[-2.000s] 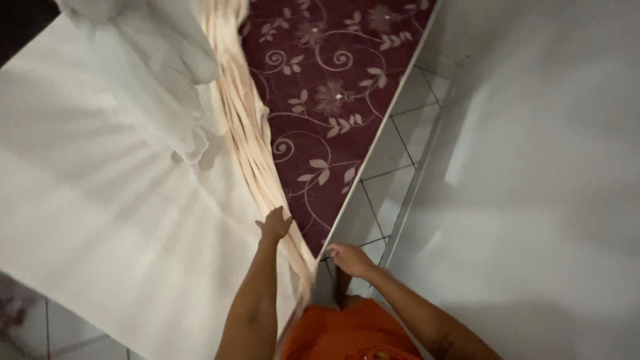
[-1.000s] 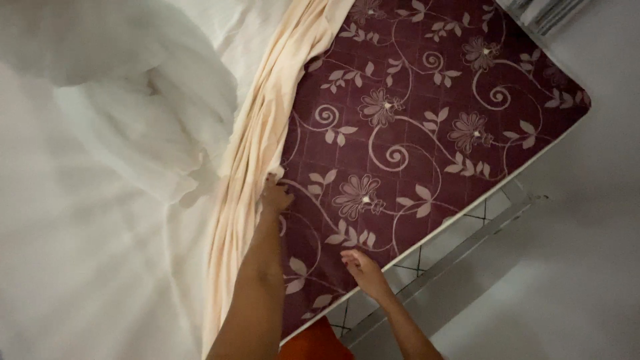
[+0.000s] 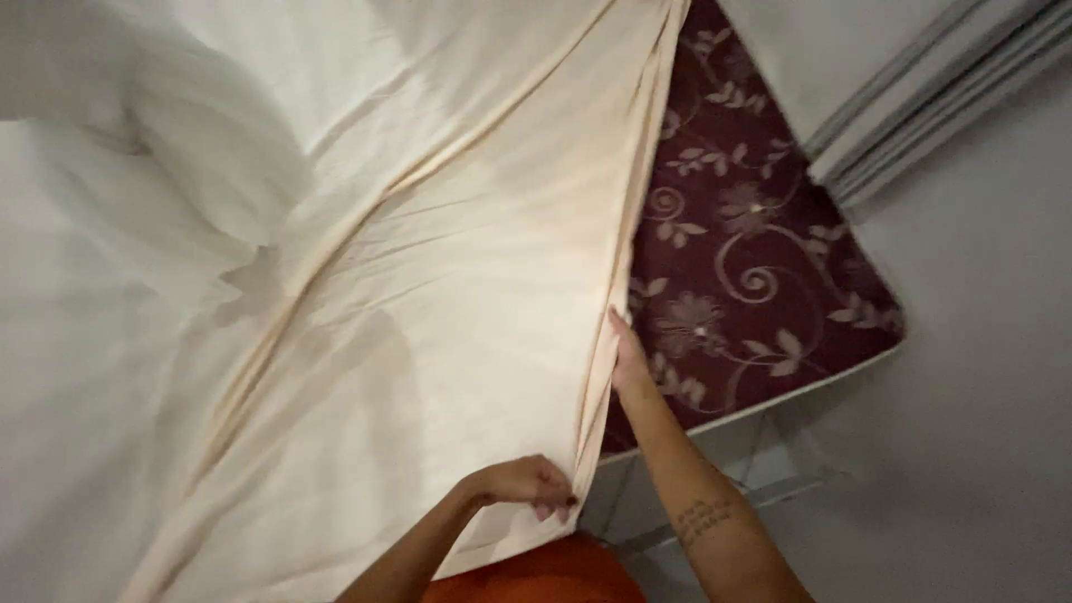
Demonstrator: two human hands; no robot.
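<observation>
A cream bed sheet (image 3: 486, 276) spreads over much of a mattress with dark red floral fabric (image 3: 754, 276), which shows bare at the right. My left hand (image 3: 528, 488) grips the sheet near its lower corner, fingers curled on the edge. Higher and to the right, my right hand (image 3: 626, 356) holds the sheet's folded edge, its fingers partly hidden by the cloth. A sheer whitish cloth (image 3: 151, 151) hangs at the upper left, over the pale bedding.
Grey-white curtain folds (image 3: 930, 92) are by the mattress at the upper right. A pale wall (image 3: 980, 293) lies beyond the mattress corner. Floor tiles (image 3: 754, 448) show below its edge. Orange clothing (image 3: 544, 574) is at the bottom.
The gathered sheet has been drawn rightward over part of the floral mattress. My right hand, free of the sheet a second ago, now holds its edge. My left hand is lower, near the sheet's corner.
</observation>
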